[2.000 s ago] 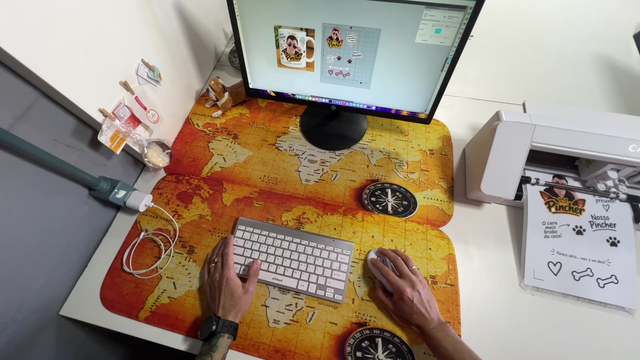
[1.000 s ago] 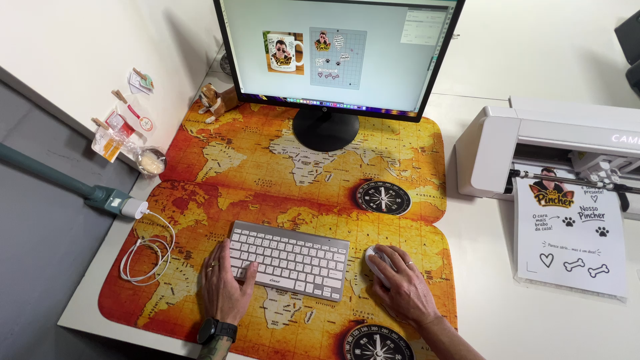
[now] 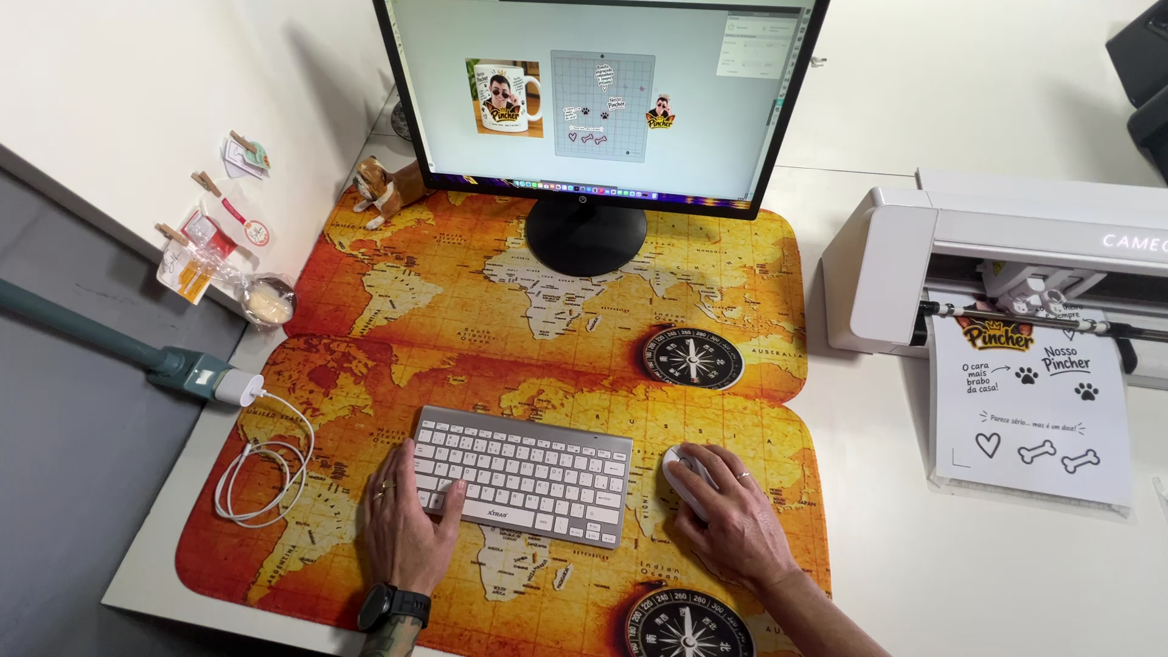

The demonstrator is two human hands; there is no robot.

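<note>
My left hand (image 3: 412, 525) rests at the left end of a silver keyboard with white keys (image 3: 522, 474), its thumb over the lower left keys and a dark watch on the wrist. My right hand (image 3: 735, 520) lies over a white computer mouse (image 3: 686, 476) to the keyboard's right, fingers curled on it. Both stand on a desk mat printed with an orange world map (image 3: 584, 383). Behind them a monitor (image 3: 584, 200) shows a mug picture, a gridded sheet with small designs, and a portrait graphic to the right of the sheet.
At the right a white cutting machine (image 3: 890, 265) holds a printed sheet (image 3: 1031, 420) of graphics on a mat. A dog figurine (image 3: 388, 190) stands left of the monitor. A coiled white cable (image 3: 265, 484) lies at the mat's left, joined to a charger (image 3: 239, 388). Black objects (image 3: 1145, 100) are at the far right.
On the monitor, the portrait graphic has moved from the gridded sheet's upper left to outside its right edge. Both hands remain at the keyboard and mouse.
</note>
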